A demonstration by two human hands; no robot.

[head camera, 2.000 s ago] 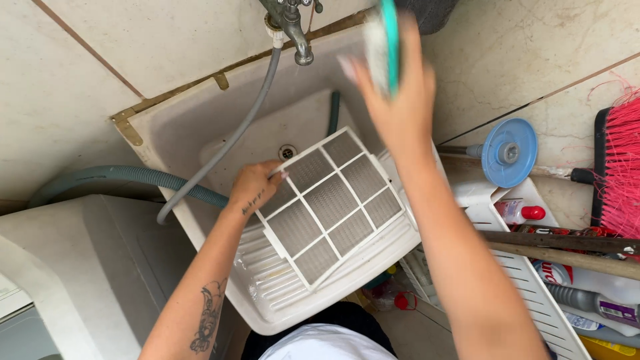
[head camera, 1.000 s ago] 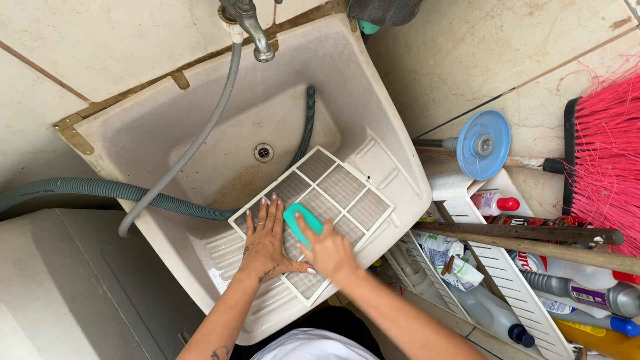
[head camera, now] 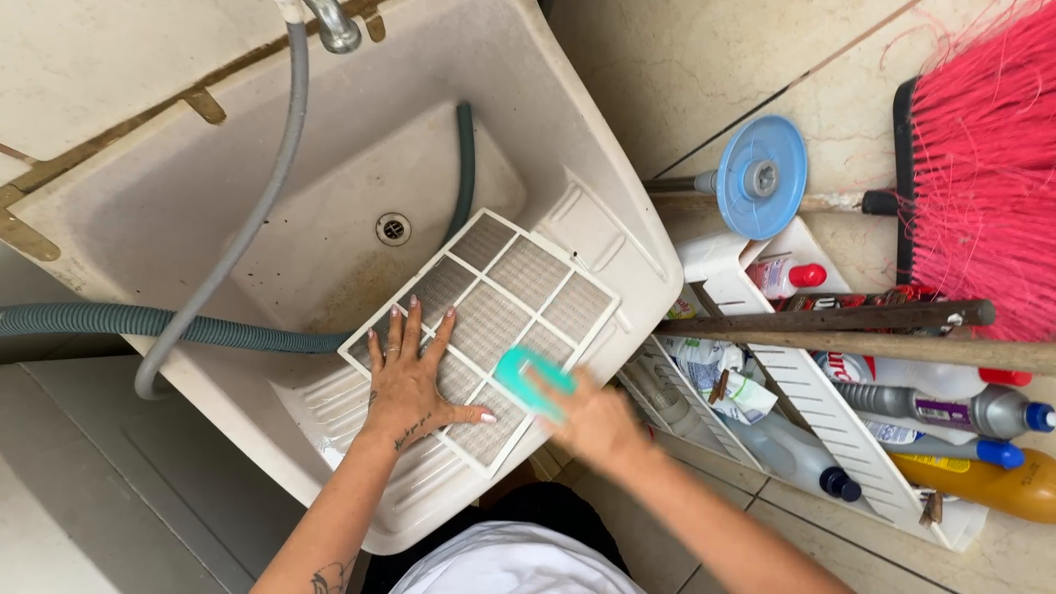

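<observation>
A white-framed mesh air filter (head camera: 495, 326) lies tilted across the ribbed washboard side of a laundry sink (head camera: 569, 107). My left hand (head camera: 412, 379) is spread flat on its left part, fingers apart, pressing on the mesh and frame. Blurred by motion, my right hand (head camera: 594, 412) grips a teal scrubbing brush (head camera: 532, 379) against the lower right of the filter. The brush's bristles are hidden beneath its body. Some mesh cells at the upper left look darker than the others.
Above the sink hangs a metal faucet (head camera: 334, 29) beside a grey hose (head camera: 247, 223). A ribbed drain hose (head camera: 239, 326) crosses the left rim. To the right are a white plastic shelf (head camera: 813, 404) with bottles, wooden handles (head camera: 866, 338), a blue plunger (head camera: 761, 177) and a pink broom (head camera: 982, 173).
My right hand came down from above the sink's right side with the brush, which now rests on the filter. My left hand moved from the filter's edge to flat on its mesh.
</observation>
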